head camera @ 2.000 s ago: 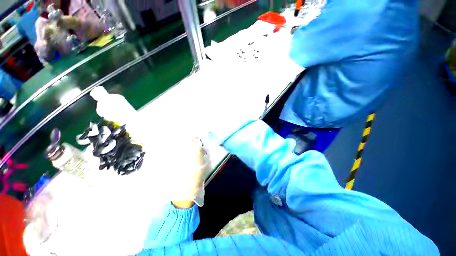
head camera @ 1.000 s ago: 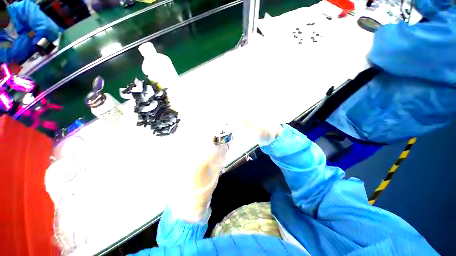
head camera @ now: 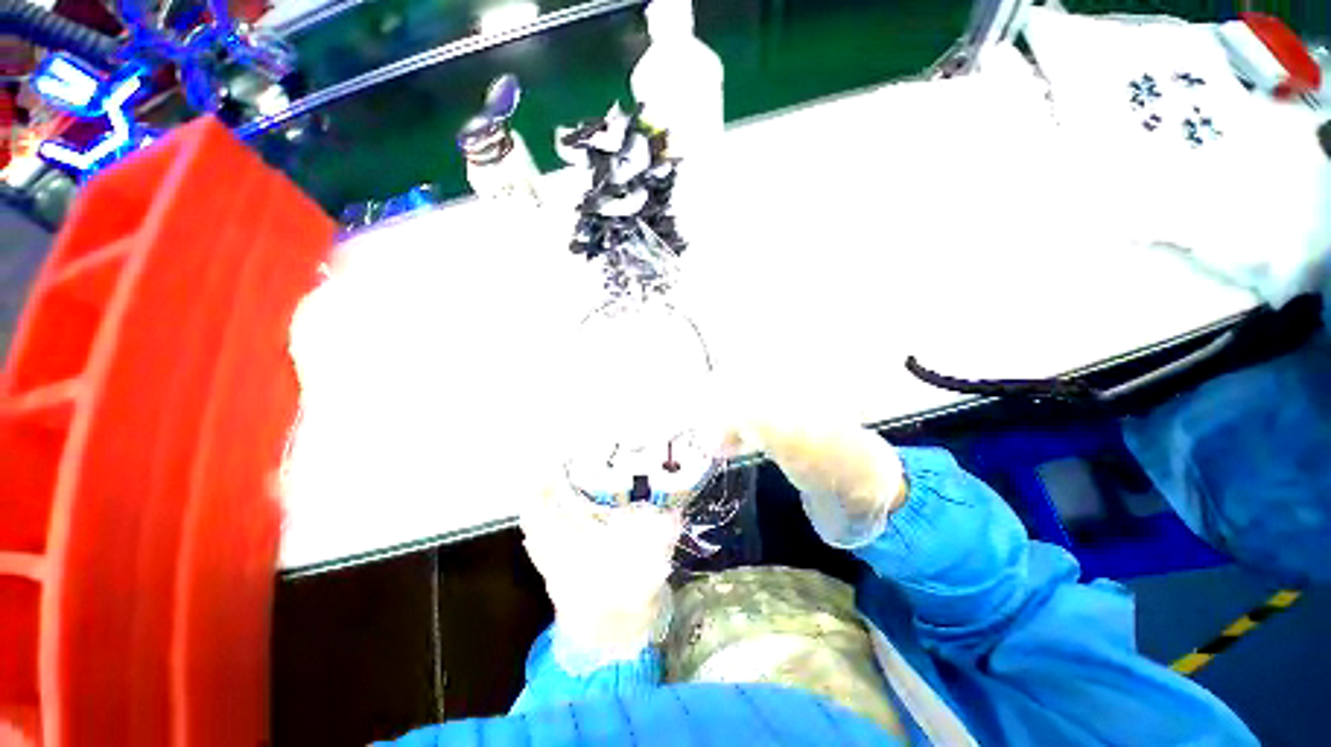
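A clear ring frame (head camera: 642, 488) with a thin rim and small dark and glossy parts at its lower side is above the bench's front edge. My left hand (head camera: 596, 572), in a whitish glove, holds it from below. My right hand (head camera: 829, 470), also gloved, has its fingertips at the ring's right edge; glare hides whether they grip it. Shiny clear strands show between the hands. A heap of dark glossy trim parts (head camera: 628, 190) lies behind the ring. The fingers of both hands are mostly washed out.
A red bin (head camera: 219, 423) stands at left. A small bottle (head camera: 499, 164) and a white squeeze bottle (head camera: 679, 88) stand near the heap. A black strap (head camera: 993, 387) lies on the front edge. Small dark parts (head camera: 1172, 105) lie far right. A person's blue sleeve (head camera: 1241, 467) is at right.
The view has swung left, so the bin fills more of it and the heap sits further right. The clear ring now shows plainly in my left hand. The black strap shows more fully.
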